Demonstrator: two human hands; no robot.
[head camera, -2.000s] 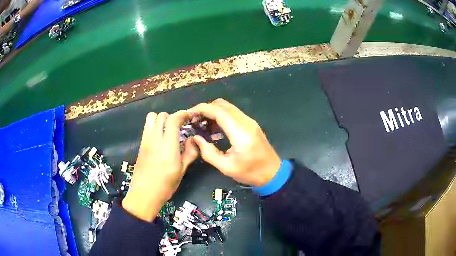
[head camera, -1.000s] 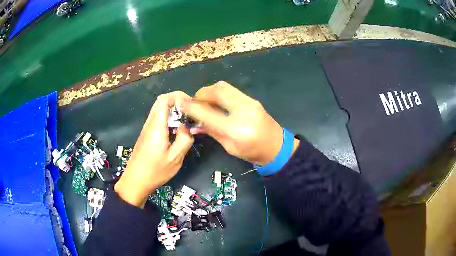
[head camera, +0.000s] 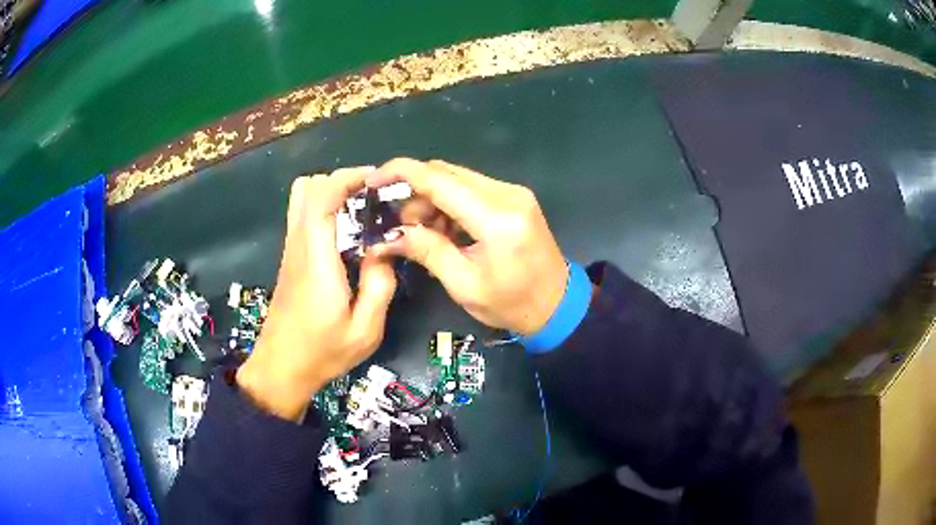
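A small white and black unit (head camera: 372, 213) is held between my two hands above the dark bench, partly hidden by the fingers. My left hand (head camera: 323, 282) grips it from the left side. My right hand (head camera: 482, 246), with a blue band (head camera: 564, 311) on the wrist, holds it from the right with thumb and fingers. Below the hands lie loose wired units: a white part with red and black wires (head camera: 372, 398), black inserts (head camera: 423, 438), and a green circuit board (head camera: 458, 367). More wired units (head camera: 169, 313) lie to the left of my left hand.
Blue corrugated sheets (head camera: 46, 359) stand at the left. A rusty edge rail (head camera: 411, 82) borders the green belt (head camera: 339, 41), with a post (head camera: 708, 21) on it. A black "Mitra" mat (head camera: 790, 246) lies at right, with a cardboard box (head camera: 908, 431) at lower right. A thin blue cord (head camera: 544, 441) hangs below the wrist.
The view has shifted, so the belt shows less. My hands stay together around the unit, and its white and black parts now show more clearly between the fingers.
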